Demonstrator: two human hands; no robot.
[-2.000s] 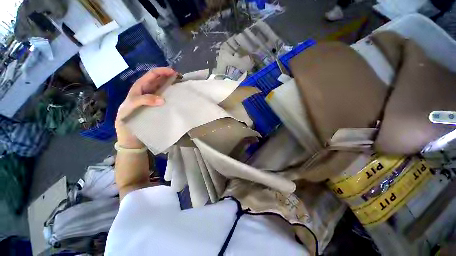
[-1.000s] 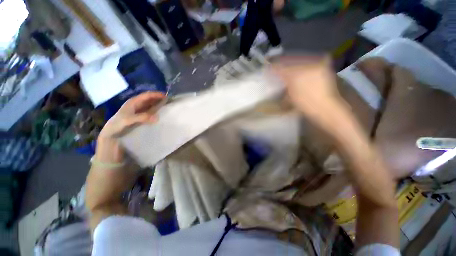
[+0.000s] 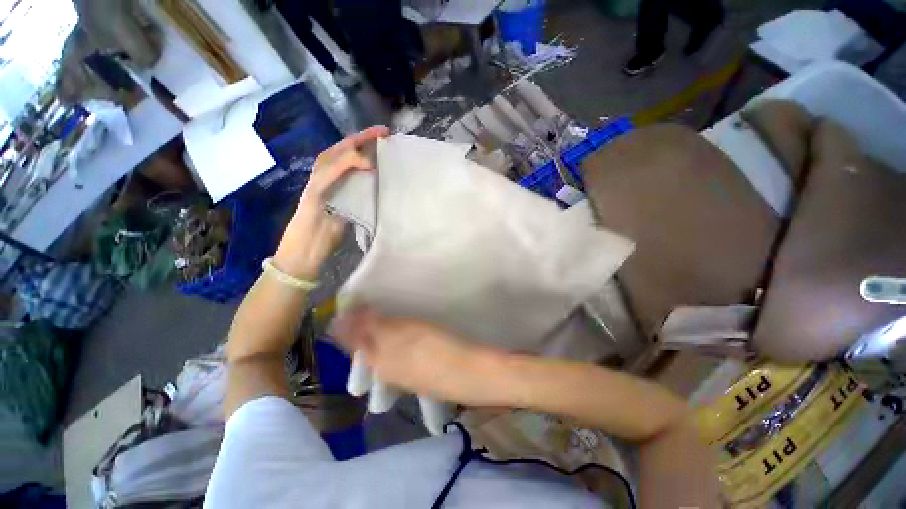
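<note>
Pale grey-beige cut panels (image 3: pixel 447 229) are held up in front of me, over my lap. My left hand (image 3: pixel 348 174) grips their upper left corner, fingers over the edge. My right hand (image 3: pixel 382 343) reaches across my body to their lower left edge. It is blurred, and I cannot tell whether it grips them. Fanned pale pieces (image 3: pixel 377 393) hang below my right hand. Large brown panels (image 3: pixel 666 209) lie on the machine table at the right.
Yellow tape with black PIT lettering (image 3: pixel 785 437) is on the machine bed at the right. Blue crates stand behind the panels (image 3: pixel 596 149) and at the left (image 3: pixel 224 263). Tied bundles (image 3: pixel 184 447) lie on the floor at lower left. People's dark-clothed legs (image 3: pixel 377 45) show at the top.
The panels have turned and now spread wider before me. My right hand came in, was at their right end a second ago, and has moved to their lower left. My left hand has risen.
</note>
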